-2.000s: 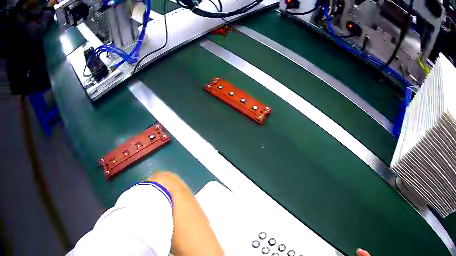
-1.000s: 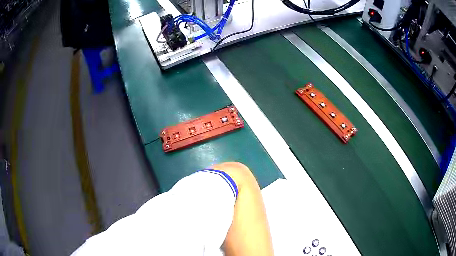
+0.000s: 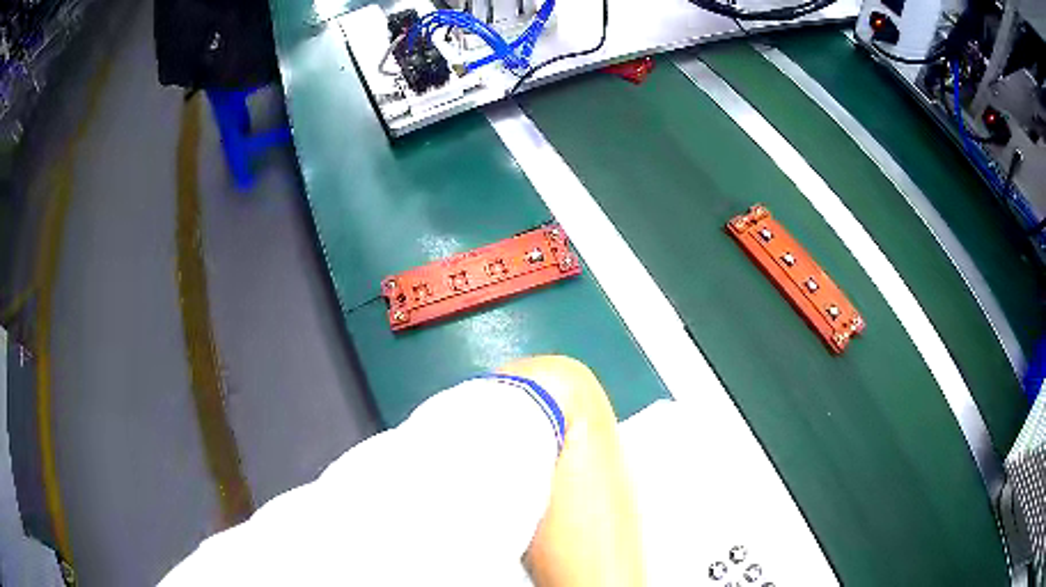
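Note:
A reddish-brown fixture [image 3: 482, 281] lies on the green surface left of the pale rail. Its rightmost nest shows a pale-centred part; the other three nests look reddish. A second fixture [image 3: 795, 279] lies slanted on the green belt, with pale spots in its nests. The white tray [image 3: 711, 482] is at the bottom, glaring, with several small dark-ringed round parts [image 3: 738, 555] near the lower edge. My left arm, in a white sleeve with a blue-edged cuff, bends down over the tray's left side. Its hand is out of the picture, below. My right hand is not in view.
A white machine plate [image 3: 450, 112] with blue tubes stands at the back. A red piece [image 3: 630, 71] shows beside it on the belt. Metal rails [image 3: 855, 212] edge the belt. Machinery is at the upper right. A dark-clothed person [image 3: 216, 44] is partly visible upper left, by a blue stool [image 3: 241, 143].
The view has shifted left. The belt fixture has moved down the belt, to the right, relative to the left fixture. The fingertip at the lower right is gone. The red piece by the plate shows again.

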